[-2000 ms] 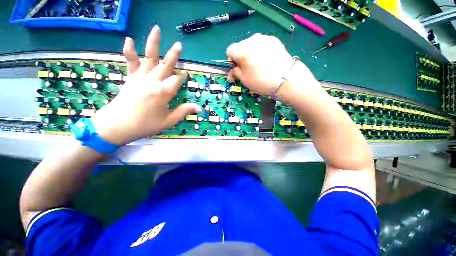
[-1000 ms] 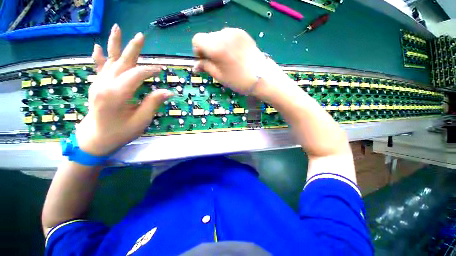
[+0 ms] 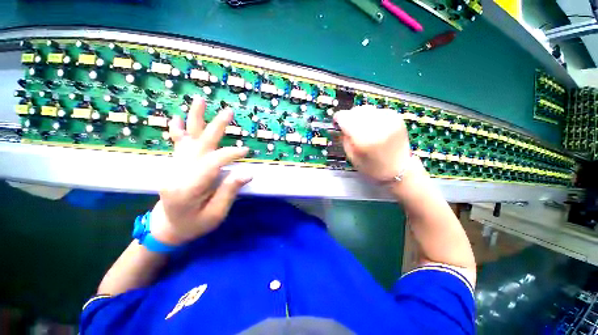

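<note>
A green populated PCB panel [image 3: 85,85] with rows of yellow blocks and small round parts lies on the conveyor in front of me. My left hand [image 3: 200,176] is open over its near edge, fingers spread, with a blue band on the wrist; whether the fingertips touch the parts is unclear. My right hand [image 3: 374,141] is closed in a fist at the panel's right end, with a thin silvery tool [image 3: 321,124] showing from it and pointing left over the parts. The hand hides part of the gap to the following panel [image 3: 485,147].
The pale conveyor rail [image 3: 295,180] runs along my front. On the green bench behind lie a green stick tool [image 3: 367,8], a pink-handled tool [image 3: 402,15] and a dark red screwdriver [image 3: 438,42]. More boards [image 3: 549,95] are at the far right.
My right hand has moved from the panel's far edge to its right end, nearer me. My left hand has moved to the near edge. The blue bin has left the view.
</note>
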